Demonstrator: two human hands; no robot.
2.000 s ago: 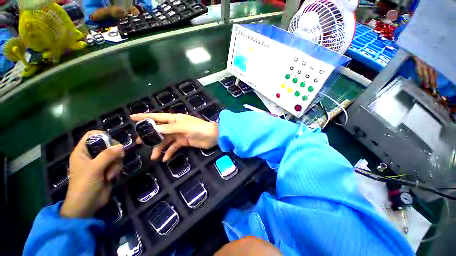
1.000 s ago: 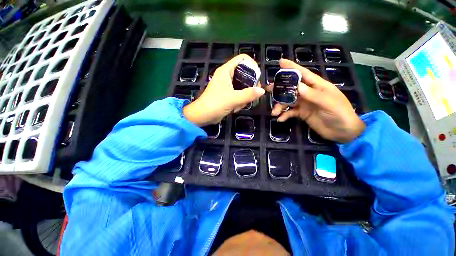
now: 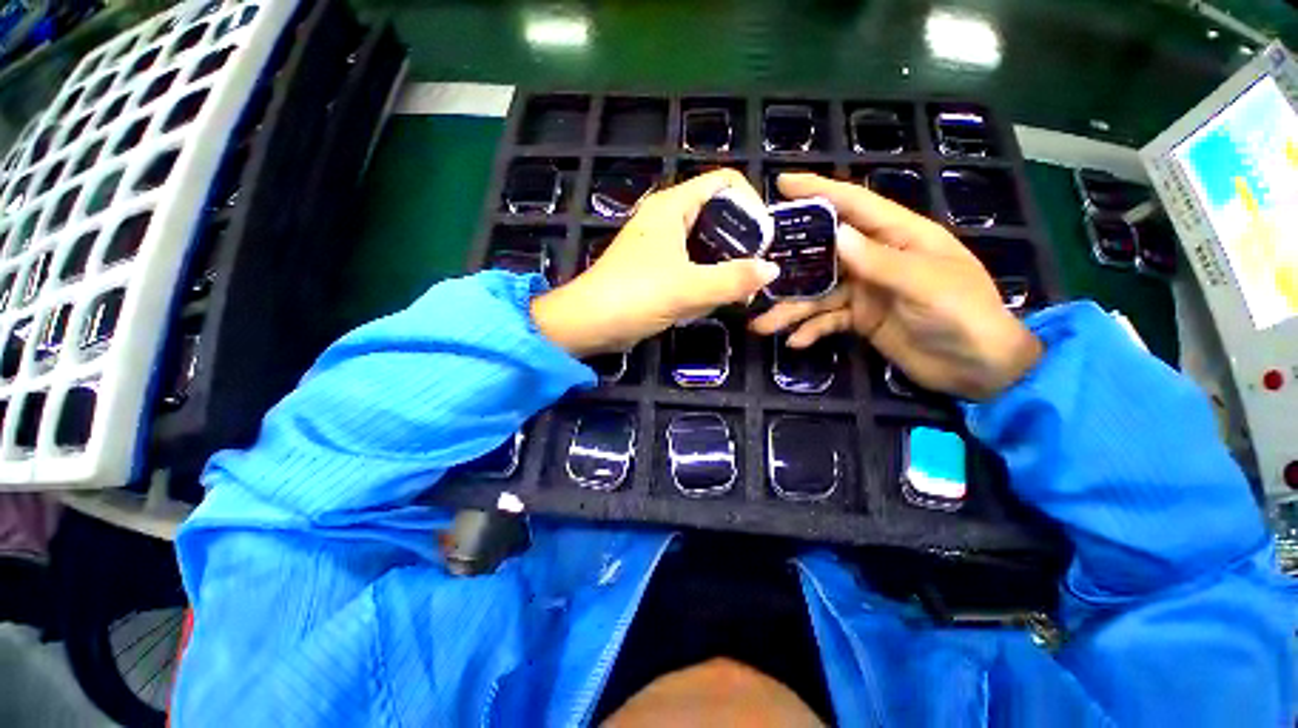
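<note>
My left hand [image 3: 644, 277] holds a strapless smartwatch [image 3: 730, 228], tilted, with a dark screen and pale text. My right hand [image 3: 918, 292] holds a second smartwatch [image 3: 806, 253] by its edges, its dark screen showing pale menu text. The two watches are side by side, at or nearly at contact, and my left thumb lies by the right one. Both are held above the black foam tray [image 3: 669, 515], which holds dark watches in its pockets. One watch [image 3: 935, 465] at the lower right is lit blue and white. My hands hide some middle pockets.
A white grid tray [image 3: 125, 413] of dark watches stands tilted at the left, beside stacked black trays [image 3: 271, 270]. A white tester [image 3: 1210, 185] with a bright screen is at the right edge. A few loose watches [image 3: 1110, 239] lie between it and the foam tray.
The view swung left from the tester between the two earlier frames. Since the latest earlier frame, the two watches have come together, and the left one has turned to a steeper tilt.
</note>
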